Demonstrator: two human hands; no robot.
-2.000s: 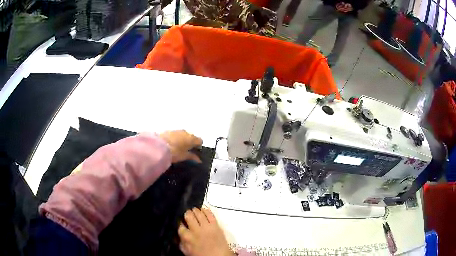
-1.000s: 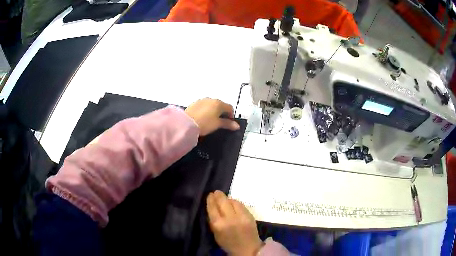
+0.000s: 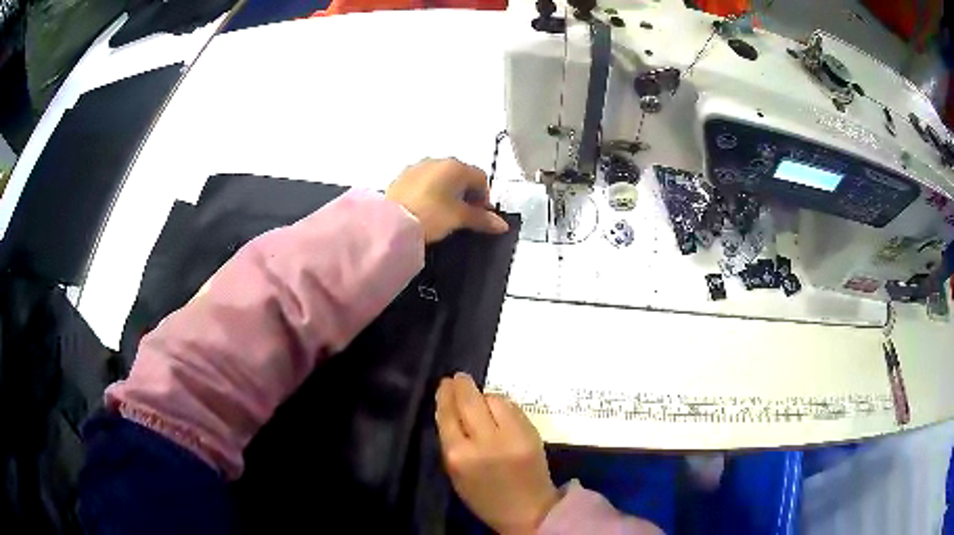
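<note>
A black fabric panel [image 3: 366, 418] lies on the white table, its lower part hanging toward my lap. A small pale rectangular mark shows on it. My left hand [image 3: 448, 203] pinches its upper right corner, just left of the presser foot [image 3: 566, 199]. My right hand [image 3: 494, 451] holds the panel's right edge lower down, near the table's front edge. The fingertips are on top; the thumb is hidden. The panel's right edge runs between my hands and is not under the needle. Another black layer [image 3: 167, 251] shows beneath at left.
The white sewing machine [image 3: 669, 125] stands at right with a lit display. On its bed lie small black tags [image 3: 769, 275] and a clear bag of black pieces [image 3: 722, 225]. Thread snips [image 3: 895, 382] lie at far right. Black fabric [image 3: 99, 167] lies at far left. A blue bin [image 3: 774, 491] is below.
My left hand has moved from lying on the fabric to its upper right corner. My right hand has stayed at the right edge. The view has tilted down toward the work.
</note>
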